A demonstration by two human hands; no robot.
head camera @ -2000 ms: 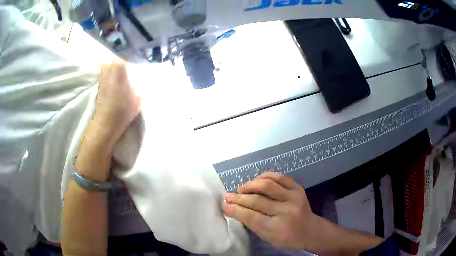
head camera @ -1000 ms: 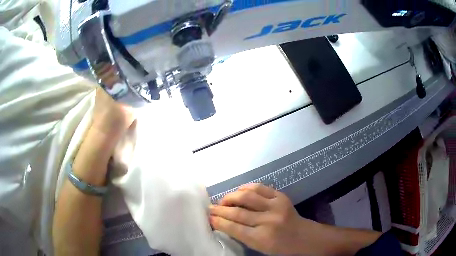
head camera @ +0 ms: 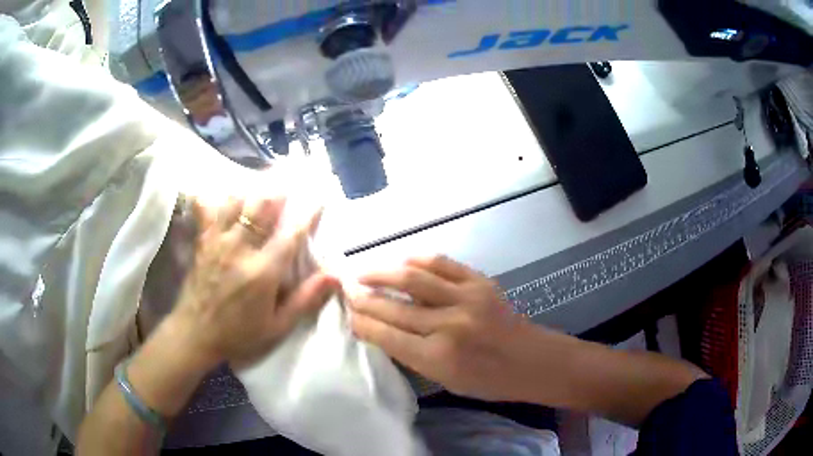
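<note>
A cream sleeve (head camera: 330, 383) runs from the glare below the needle area down over the table's front edge. My left hand (head camera: 254, 276), with a ring and bracelet, lies on the sleeve just below the needle, its fingers on the cloth. My right hand (head camera: 428, 321) pinches the sleeve's right edge beside my left thumb. The cream jacket (head camera: 71, 205) is heaped at the left. The white sewing machine head (head camera: 285, 62) is above my hands. Bright glare hides the presser foot's contact with the cloth.
A dark grey cylinder (head camera: 355, 158) stands beside the needle. A black phone (head camera: 579, 142) lies on the table to its right, with small snips (head camera: 751, 165) farther right. A printed ruler (head camera: 615, 258) follows the front edge. A red-and-white basket (head camera: 749, 356) stands at lower right.
My left hand has come back from beside the needle toward me and right, onto the sleeve. My right hand has moved up and left to meet it, still pinching the cloth.
</note>
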